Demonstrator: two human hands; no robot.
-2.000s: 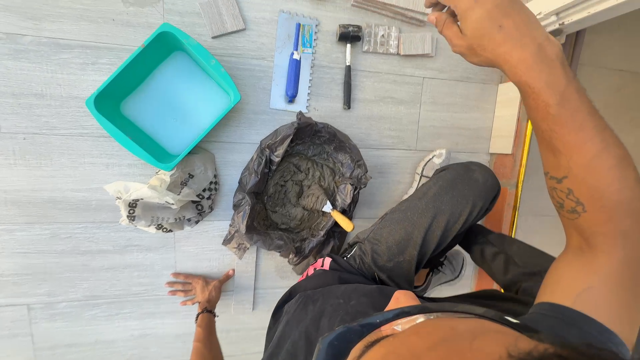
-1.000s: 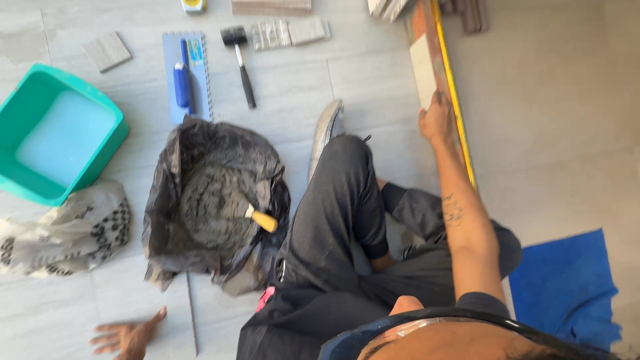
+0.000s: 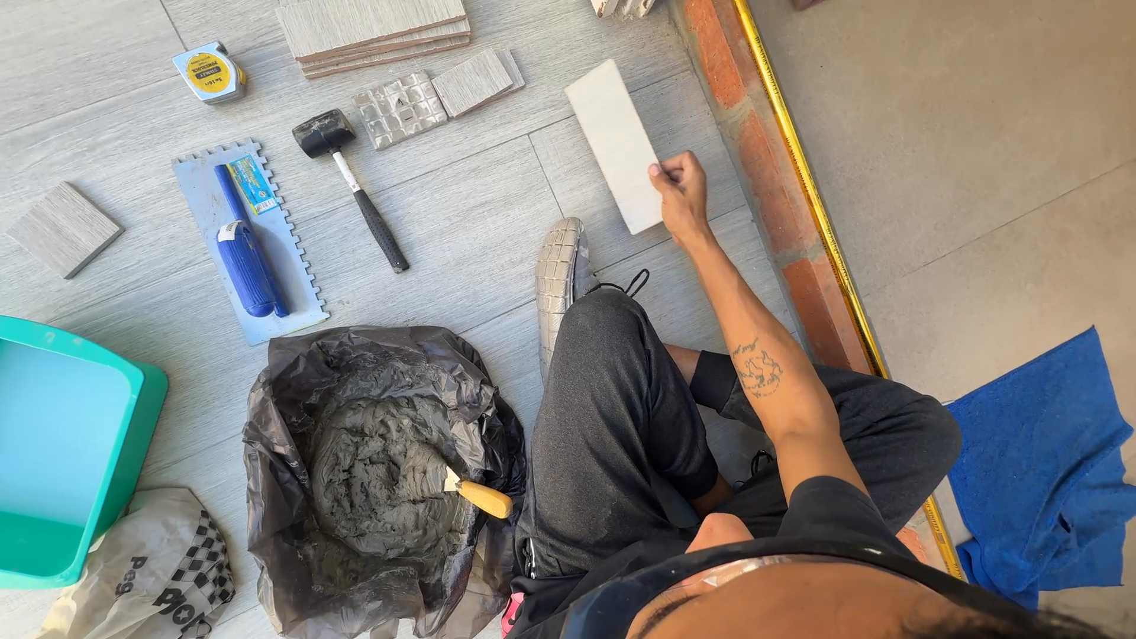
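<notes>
My right hand (image 3: 682, 197) pinches one long edge of a pale rectangular tile (image 3: 615, 146), thumb on its face, above the grey floor planks. Right of it runs an exposed strip of red brick (image 3: 770, 182) edged by a yellow metal trim (image 3: 803, 182). My left hand is out of view. A trowel with a yellow wooden handle (image 3: 485, 499) rests with its blade in grey mortar (image 3: 382, 484), inside a container lined with a black plastic bag (image 3: 284, 550).
Around the upper left lie a notched trowel (image 3: 311, 302), a rubber mallet (image 3: 380, 226), a tape measure (image 3: 211, 73), stacked tile strips (image 3: 373, 27) and a cut tile (image 3: 67, 229). A teal basin (image 3: 133, 444) and bag (image 3: 133, 568) stand left, a blue cloth (image 3: 1038, 461) right.
A second ago my right hand was at the pale tile over the brick strip; now the tile is held left of the strip. My left hand, earlier flat on the floor, has left the view.
</notes>
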